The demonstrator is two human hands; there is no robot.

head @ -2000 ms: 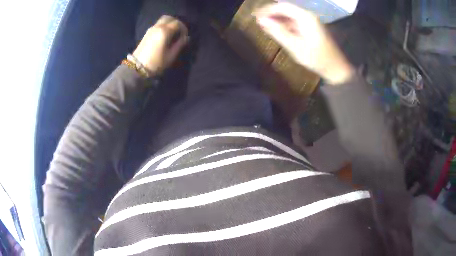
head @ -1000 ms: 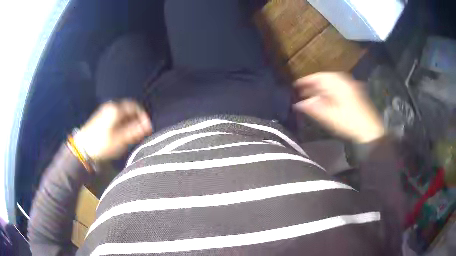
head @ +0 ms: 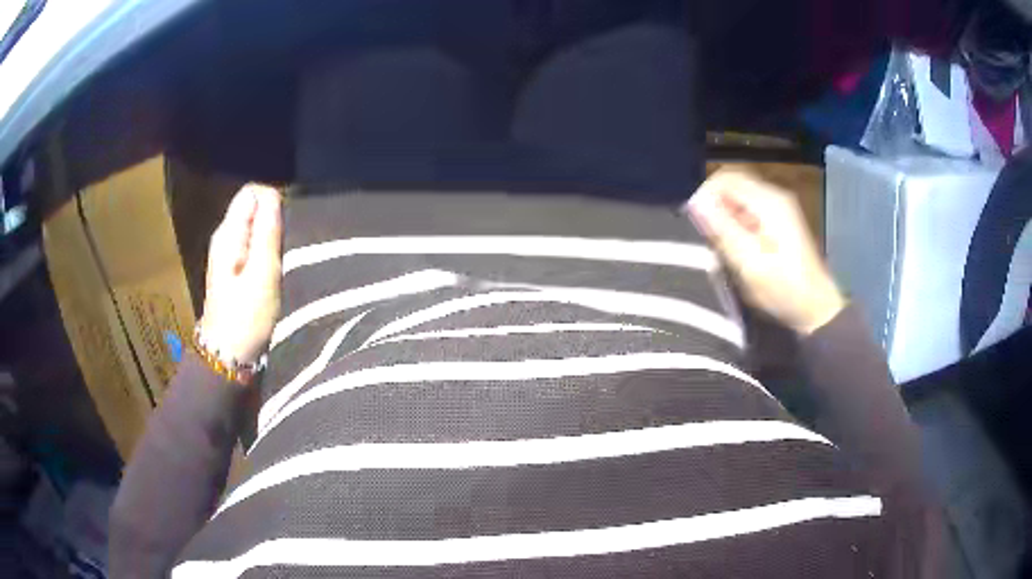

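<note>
A dark garment with white stripes (head: 509,407) covers my front, and its lower edge lies across my lap. My left hand (head: 243,271) is at the garment's left edge with the fingers together and pinching the cloth. My right hand (head: 764,243) is at the right edge, slightly blurred, with its fingertips on the cloth. The cloth is stretched fairly flat between both hands, with a fold in the middle. No sewing work or machine shows.
My dark-clad legs (head: 487,124) are beyond the garment's edge. A brown cardboard box (head: 125,271) stands at the left. A white carton (head: 905,238) stands at the right with clear plastic on it. A bright white table edge (head: 91,68) crosses the upper left corner.
Both hands have come to the garment's side edges, and the cloth's lower part is now spread out over the lap. The view has turned, bringing the left cardboard box and right white carton into sight.
</note>
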